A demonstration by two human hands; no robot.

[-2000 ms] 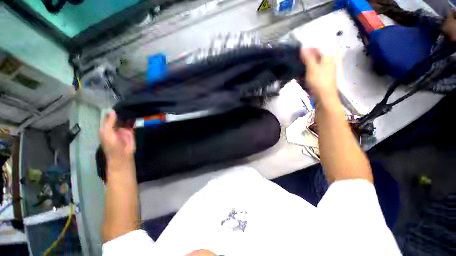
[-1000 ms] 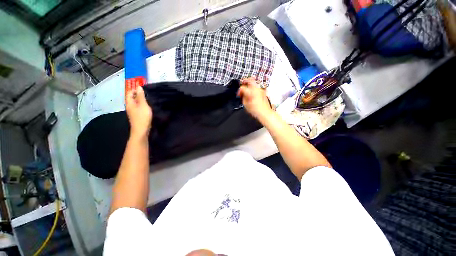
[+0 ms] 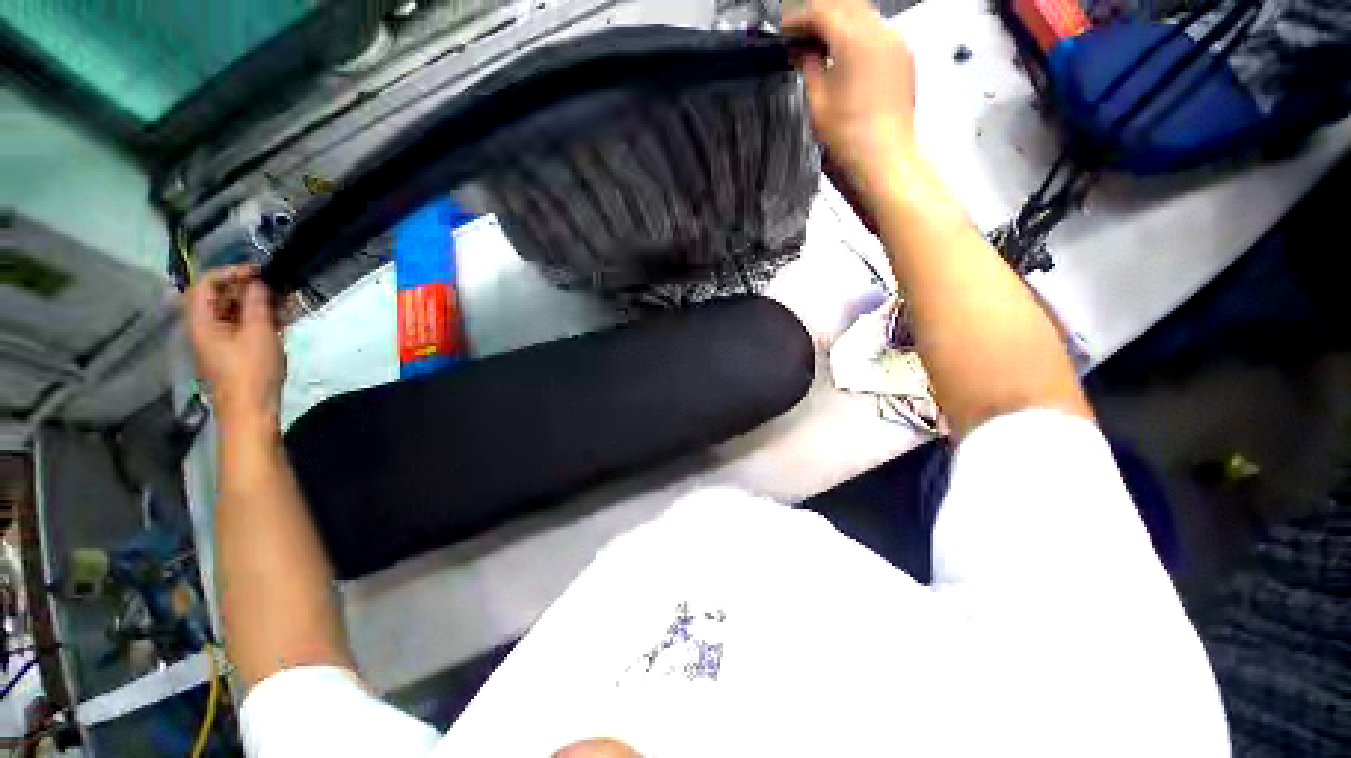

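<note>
A black garment [image 3: 593,82] is stretched wide in the air above and behind the black padded board [image 3: 563,430]. My left hand [image 3: 237,319] grips its left end. My right hand [image 3: 852,67] grips its right end, higher up. Below the black band shows blurred grey striped or checked cloth [image 3: 652,185]; whether it hangs from the garment or lies behind the board, I cannot tell. The padded board carries no cloth. The iron is hidden behind my right forearm; dark hoses [image 3: 1045,208] show beside it.
A blue support [image 3: 427,282] with a red-orange label stands behind the board. A pale stained cloth [image 3: 874,363] lies at the board's right end. A dark blue padded form [image 3: 1163,96] is at the upper right. The grey-white table [image 3: 474,592] runs along the front.
The black garment has come up off the board and is raised and stretched. My hands have moved farther apart and away from me. The padded board is now uncovered.
</note>
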